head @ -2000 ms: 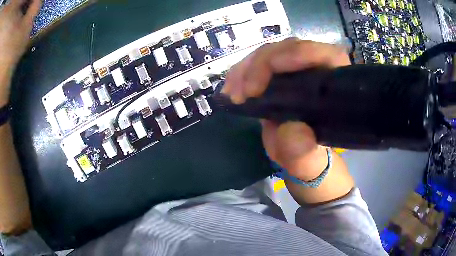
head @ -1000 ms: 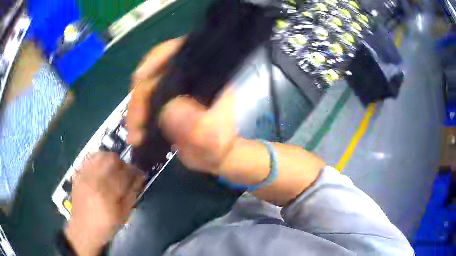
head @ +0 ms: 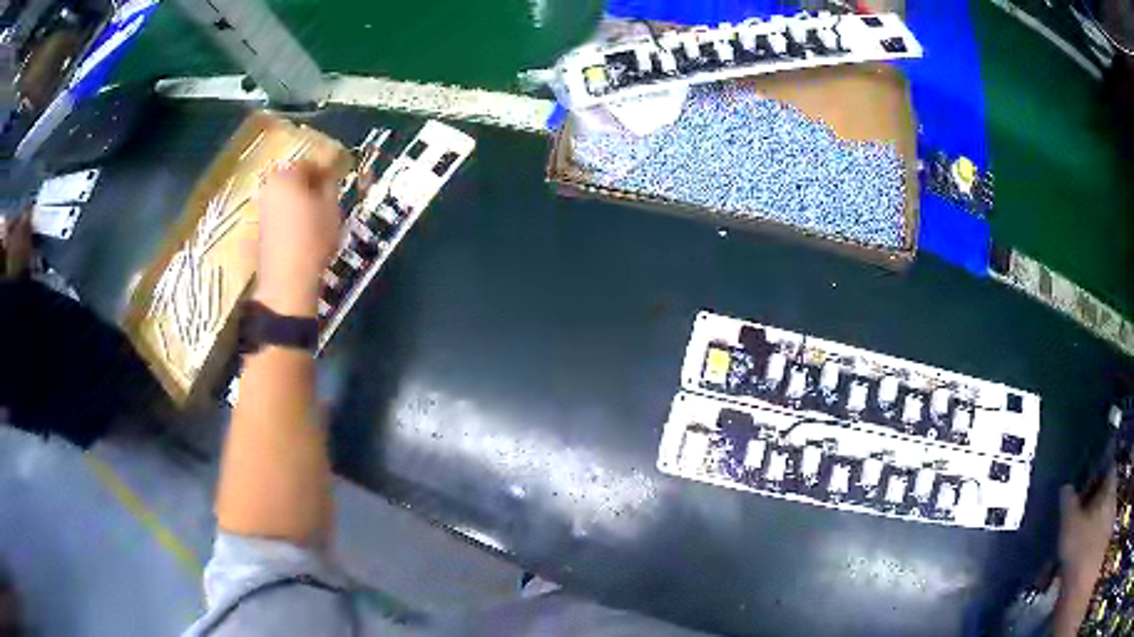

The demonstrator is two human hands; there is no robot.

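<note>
My left hand (head: 299, 205), with a dark wristband, is over the right side of a brown cardboard tray (head: 249, 156) of thin white strips. Its fingertips are blurred, so any held thing cannot be told. My right hand (head: 1089, 523) is small and blurred at the right edge, beside dark boards with yellow dots; its fingers and any held thing are unclear. Two white panels with black circuit boards, an upper one (head: 871, 361) and a lower one (head: 858, 504), lie side by side on the dark green mat (head: 535, 311). The screwdriver does not show.
Another white panel (head: 438, 143) lies slanted beside the strip tray. A cardboard box (head: 734, 212) holds grainy silver-blue parts; a panel (head: 889, 35) lies across its back rim. A blue sheet (head: 951, 75) and green conveyor are behind. Another person's dark head (head: 62, 361) is at the left.
The view has swung left. My left hand has moved from the panel to the strip tray. My right hand, earlier on the black screwdriver, is now at the right edge.
</note>
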